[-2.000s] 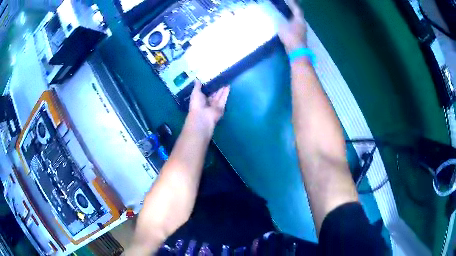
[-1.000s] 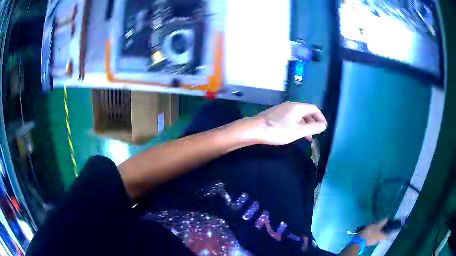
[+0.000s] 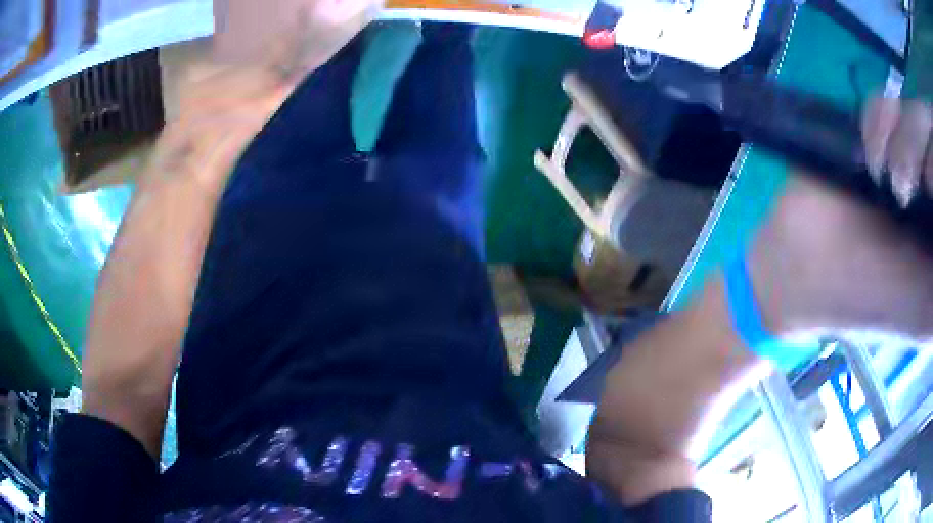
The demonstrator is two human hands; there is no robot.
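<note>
My right hand (image 3: 895, 153) is at the right edge, fingers curled round a long black tool (image 3: 798, 128), which looks like the electric screwdriver. The tool is blurred and slants across the upper right; its lower right end is cut off by the picture's edge. My left hand (image 3: 297, 31) is blurred at the top left, over the bench's front edge, and partly cut off. Whether it holds anything cannot be told. Orange-bordered fixture parts (image 3: 29, 46) show at the top left. No laptop base can be made out.
A red emergency stop knob (image 3: 601, 39) sits on the bench's front edge. Below are a brown slatted box (image 3: 107, 117) on the green floor and a pale wooden stool frame (image 3: 593, 153). A metal frame (image 3: 798, 439) stands at the lower right. My dark clothing fills the middle.
The view has swung further off the line and down to my body. My right hand has come up close at the right with the black tool. My left hand has moved to the bench edge.
</note>
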